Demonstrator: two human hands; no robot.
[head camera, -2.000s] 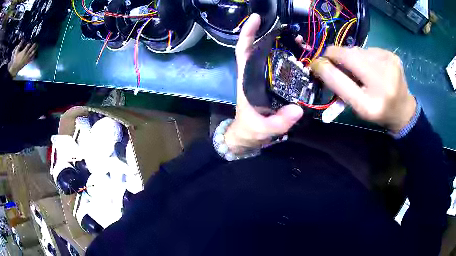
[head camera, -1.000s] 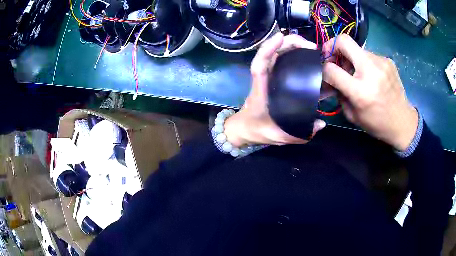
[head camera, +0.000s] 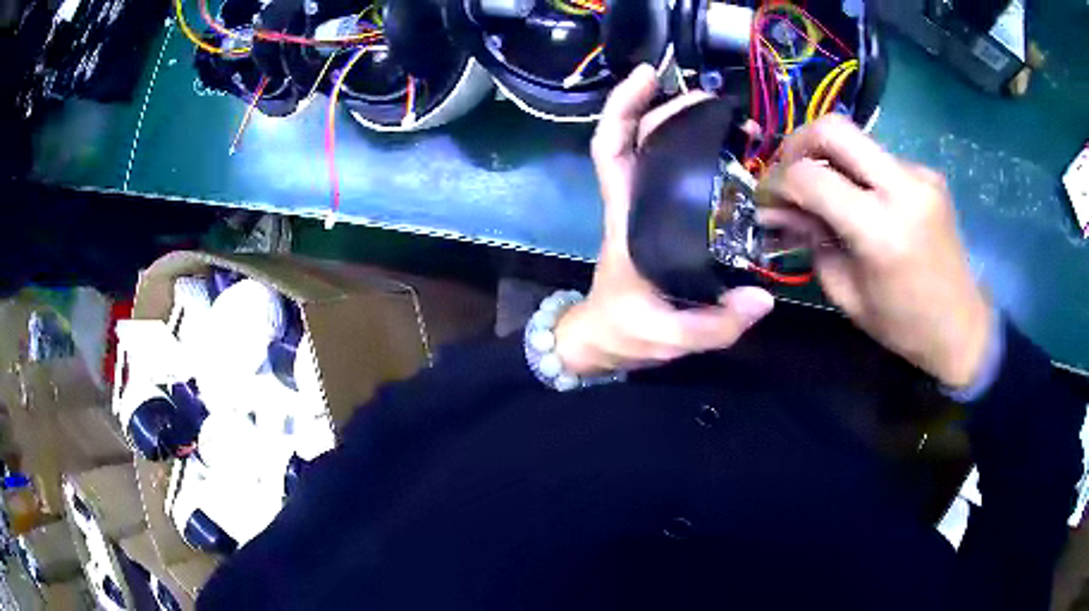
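My left hand (head camera: 639, 298) holds a black camera head (head camera: 683, 197), fingers and thumb around its smooth shell, its open side tilted to the right. A silvery circuit board (head camera: 733, 217) shows inside it. My right hand (head camera: 878, 227) is at the board's right edge with bent fingertips, slightly blurred; what they pinch is hidden. A wire harness (head camera: 768, 102) of red, yellow and blue leads runs from the camera housing (head camera: 862, 54) behind down to the head. A red lead (head camera: 785, 278) curves below my right fingertips.
More black-and-white housings (head camera: 549, 60) with loose wires stand in a row along the green bench (head camera: 478, 191). A black device (head camera: 955, 36) lies at the back right. An open carton (head camera: 364, 346) of white cameras (head camera: 245, 412) is at the lower left, beside other cartons.
The camera head has turned from board facing up, to shell facing up, then partly back, so the board shows again. The other person's hand at the far left is gone from view.
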